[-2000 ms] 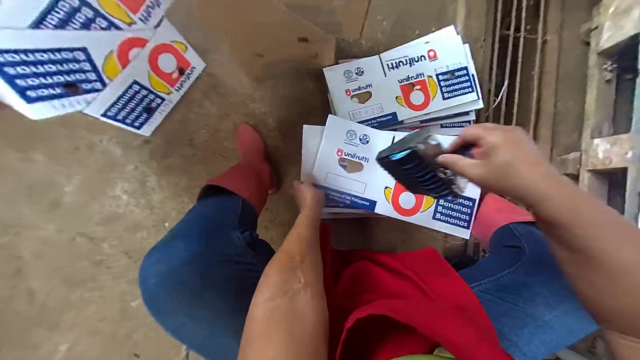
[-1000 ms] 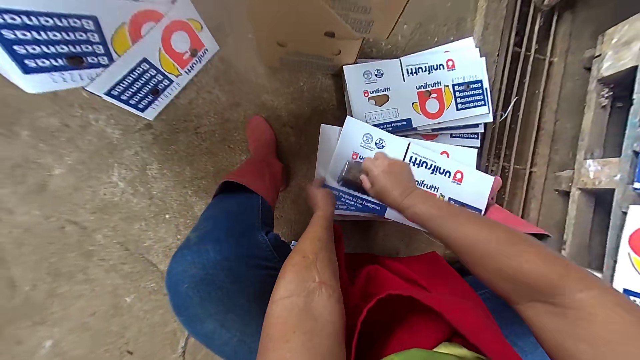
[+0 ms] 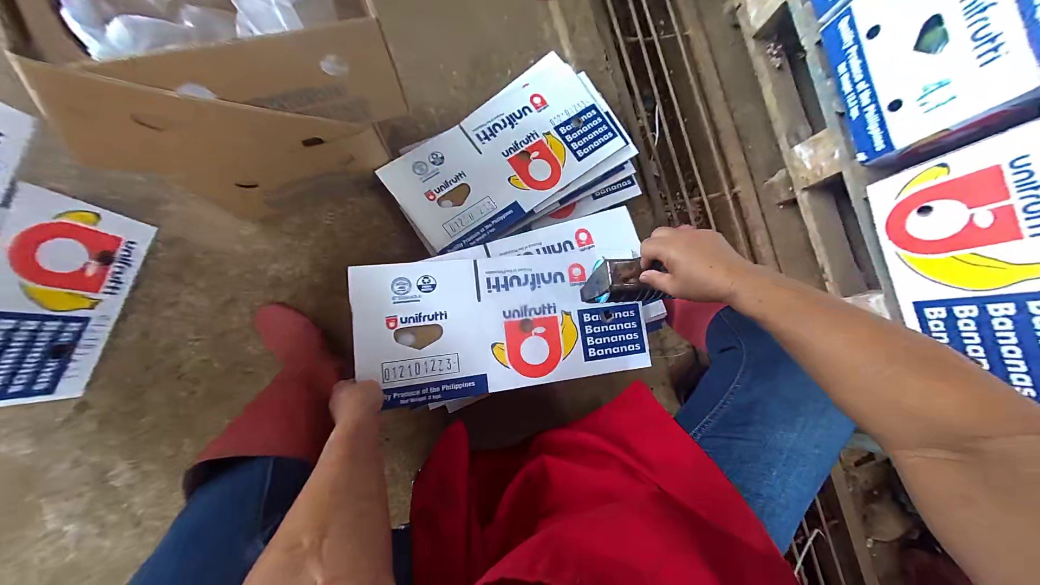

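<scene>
A flattened printed cardboard banana box (image 3: 455, 284) lies on top of a low stack between my boots. My left hand (image 3: 357, 400) grips its lower left corner. In my right hand (image 3: 691, 258) is a dark hand stamp (image 3: 621, 280), held over the box's upper right part; whether it touches the cardboard I cannot tell. A row of stamped digits shows inside a frame at the box's lower left. Just beyond lies a second stack of flattened banana boxes (image 3: 487, 154), fanned out and also bearing stamped digits.
An open brown cardboard box (image 3: 268, 138) with clear plastic inside stands at the upper left. More printed banana cartons lie at the left edge (image 3: 114, 244) and at the right (image 3: 975, 236), beside a wooden pallet (image 3: 812, 154). A metal floor grate (image 3: 666, 122) runs past the stacks.
The hand stamp has moved from the left part of the top box to its upper right. Stamped digits now show at that box's lower left. The view has shifted.
</scene>
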